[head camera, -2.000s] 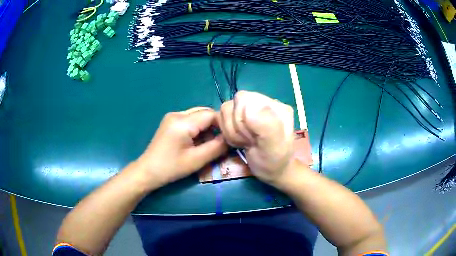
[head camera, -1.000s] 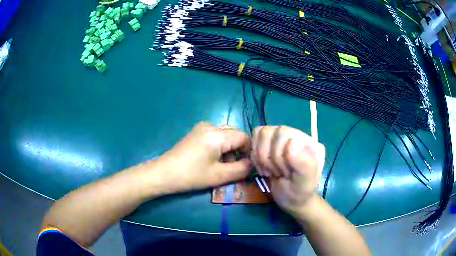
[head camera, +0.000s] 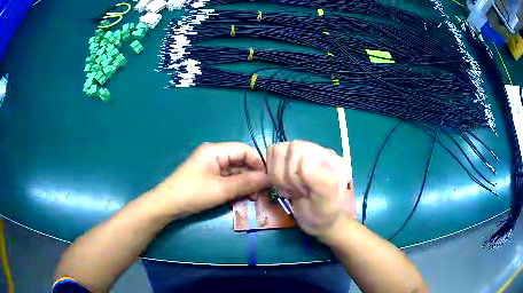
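The orange-brown fixture (head camera: 275, 220) lies at the mat's near edge, partly under my hands, with blue tape across its left part. My left hand (head camera: 229, 174) is over its left part, thumb and fingers pinched near the fixture; what lies between them is hidden. My right hand (head camera: 304, 180) is a fist touching the left fingertips; what it holds is hidden. White-sleeved wire ends (head camera: 285, 206) show below the right fist. Several black wires (head camera: 279, 123) run from between the hands up to the bundles.
Black wire bundles (head camera: 298, 88) with yellow ties cross the back, a yellow-green label (head camera: 379, 56) on them. Green terminal blocks (head camera: 106, 60) lie back left, white housings (head camera: 152, 17) and yellow loop handles (head camera: 116, 15) behind. Loose black wires (head camera: 375, 166) lie at right.
The camera view has shifted, moving the whole scene in the picture. My hands stay together over the fixture, with the right fist turned slightly. No clear grasp or release shows.
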